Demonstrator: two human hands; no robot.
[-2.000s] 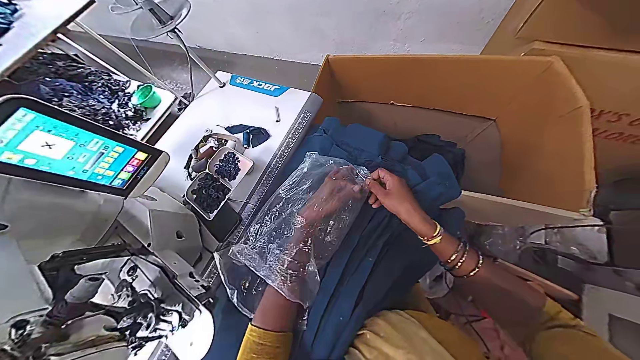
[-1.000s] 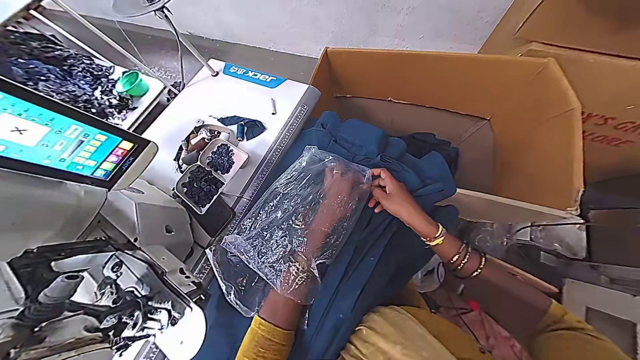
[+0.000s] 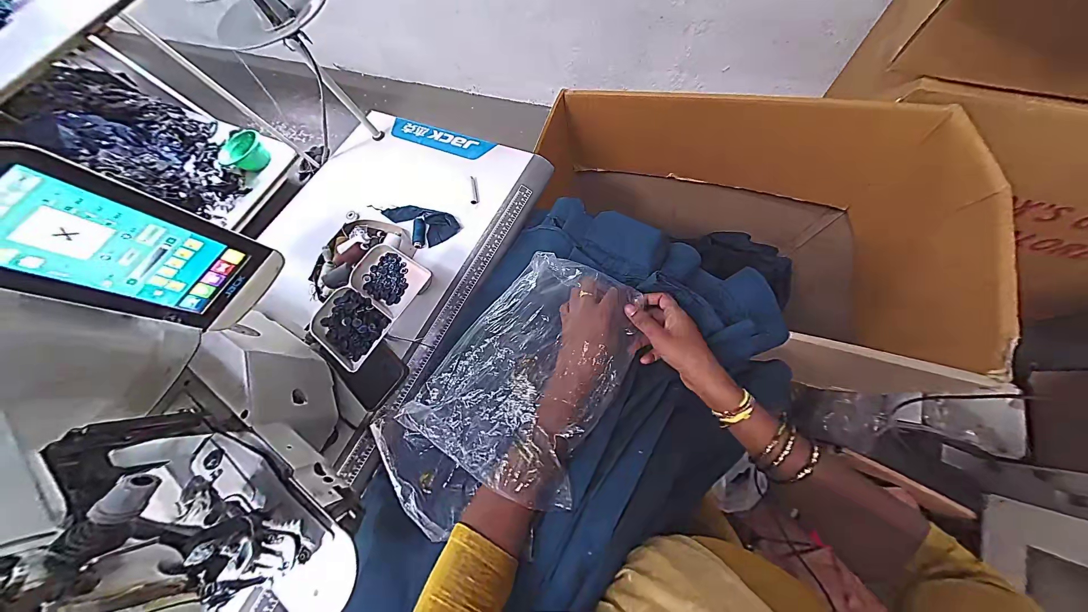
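Note:
A clear plastic bag point(image 3: 484, 391) lies over dark blue fabric garments point(image 3: 646, 433) heaped across my lap and the table edge. My left hand point(image 3: 588, 327) is inside the bag, seen through the film, with its fingers near the bag's upper right corner. Whether those fingers grip anything is unclear. Outside the bag, my right hand point(image 3: 667, 331) pinches the film at that corner, close beside the left fingertips. Gold bangles circle the right wrist.
On the white table point(image 3: 501, 170), left of the garments, are two trays of dark buttons point(image 3: 353, 327), thread spools and a scrap of cloth. A sewing machine point(image 3: 212, 510) and its touch screen point(image 3: 110, 242) stand at left. An open cardboard box point(image 3: 926, 229) stands at back right.

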